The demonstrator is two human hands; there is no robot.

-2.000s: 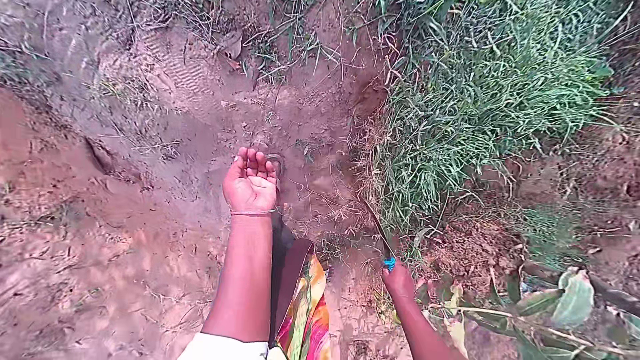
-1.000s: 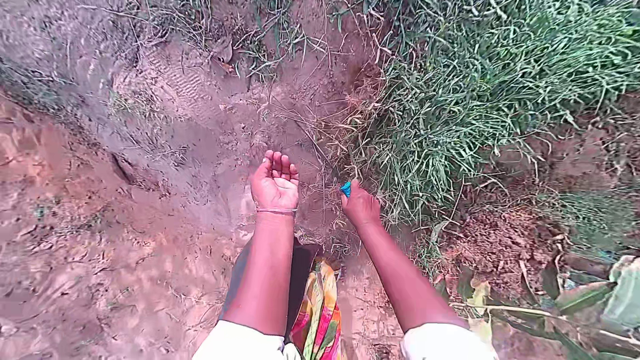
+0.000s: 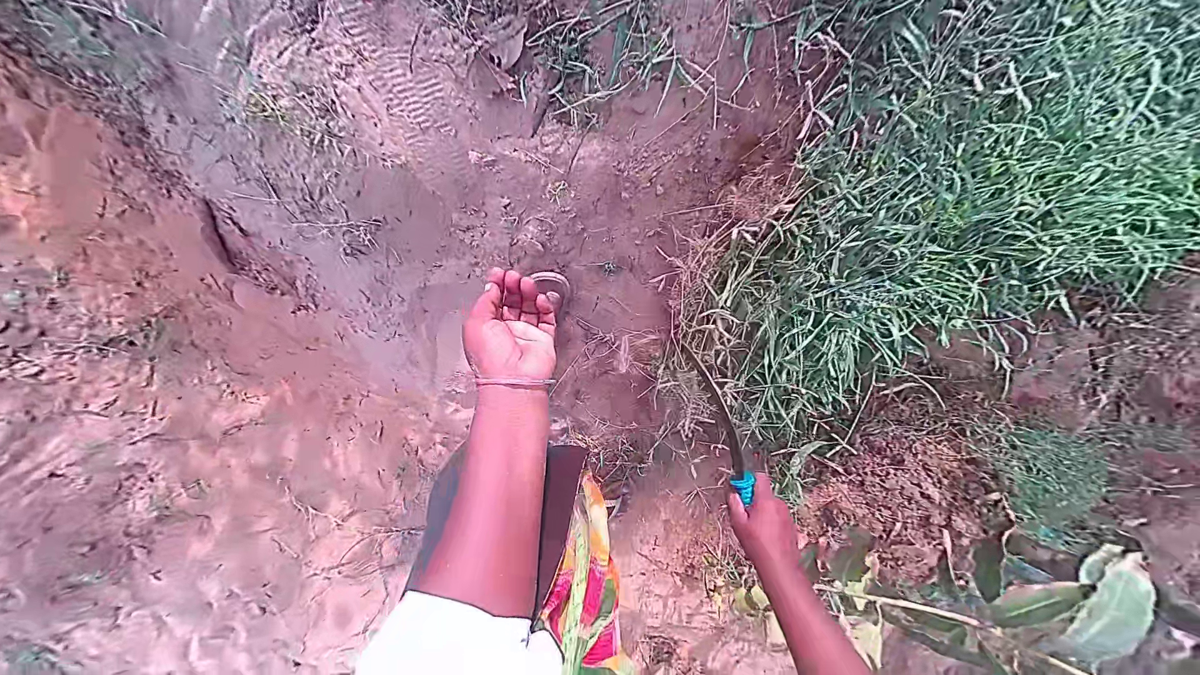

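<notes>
My left hand (image 3: 512,328) is palm up above the muddy ground, fingers loosely curled, with nothing in it and a thin band at the wrist. Just beyond its fingertips the rounded toe of a shoe (image 3: 551,283) shows. At the lower right, my right hand (image 3: 764,520) grips the turquoise-wrapped handle of a curved blade, which looks like a sickle (image 3: 727,427). The dark blade slants up and to the left, along the edge of the green grass (image 3: 862,281). Whether its tip touches the grass is unclear.
Thick grass covers the upper right. Wet mud (image 3: 375,309) with tread marks lies ahead and to the left. A leafy branch (image 3: 994,619) crosses the lower right corner. Brightly patterned cloth (image 3: 586,591) hangs beside my left forearm. Dry stalks and loose soil border the grass.
My right hand was closer to my left hand a second ago; it has moved away to the right and back toward me with the sickle. My left hand remains palm up.
</notes>
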